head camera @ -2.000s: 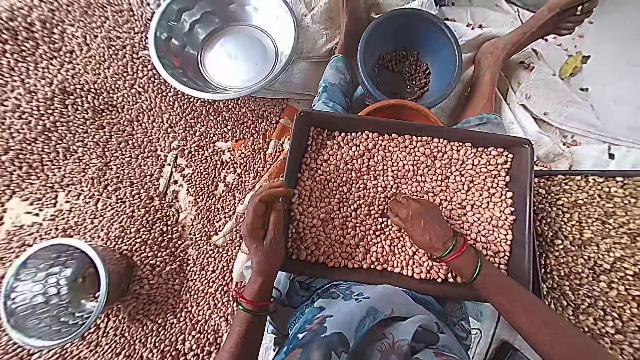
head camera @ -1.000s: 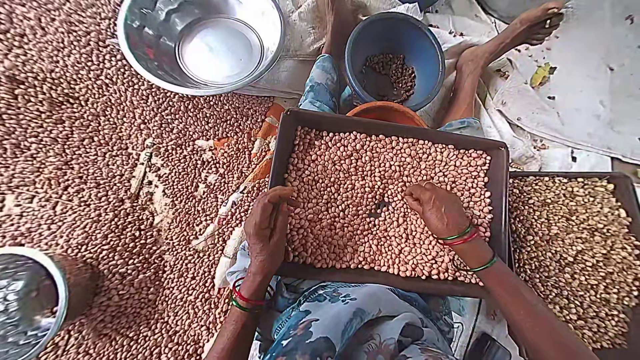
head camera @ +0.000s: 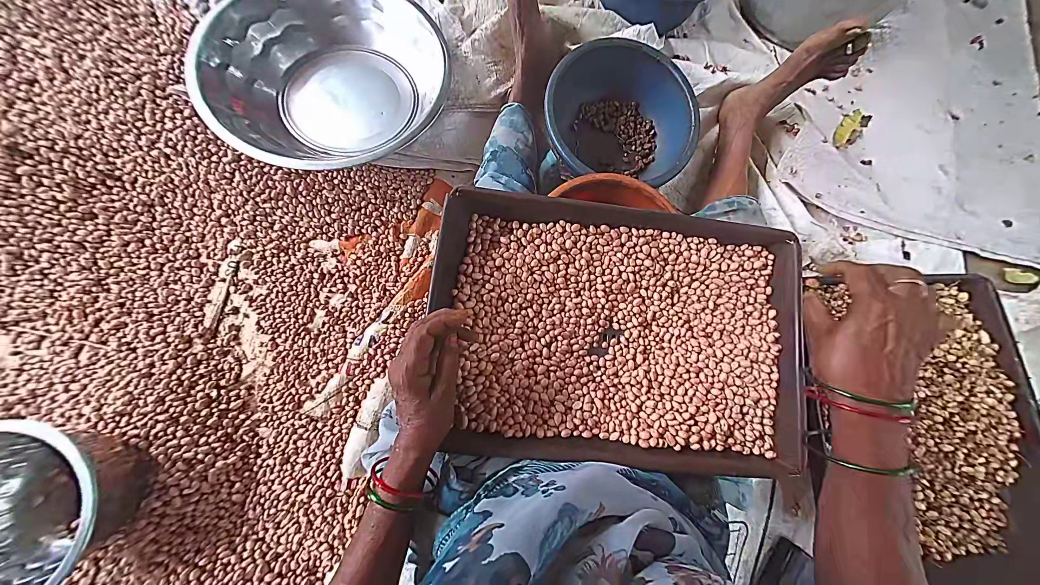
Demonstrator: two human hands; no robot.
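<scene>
A dark rectangular tray [head camera: 788, 366] full of pinkish-brown nuts or beans [head camera: 617, 325] lies over my lap, with a small gap in their layer near the middle. My left hand [head camera: 426, 378] grips its left rim, fingers curled over the edge. Beyond the right rim, my right hand [head camera: 877, 321] is above a second dark tray [head camera: 995, 325] of paler, yellowish-brown pieces [head camera: 967, 431]. Its fingers point down and are partly hidden, so whether they hold anything cannot be told.
Loose nuts or beans [head camera: 146, 284] cover the floor at left. A steel basin [head camera: 317, 154] stands at upper left, a metal container [head camera: 85, 487] at lower left. Beyond the lap tray are a blue bowl [head camera: 691, 122] with dark pieces and an orange bowl [head camera: 613, 188]. Pale sheets [head camera: 918, 179] lie at upper right.
My right hand has left the nuts in the lap tray and moved right, over the second tray. My left hand still holds the left rim.
</scene>
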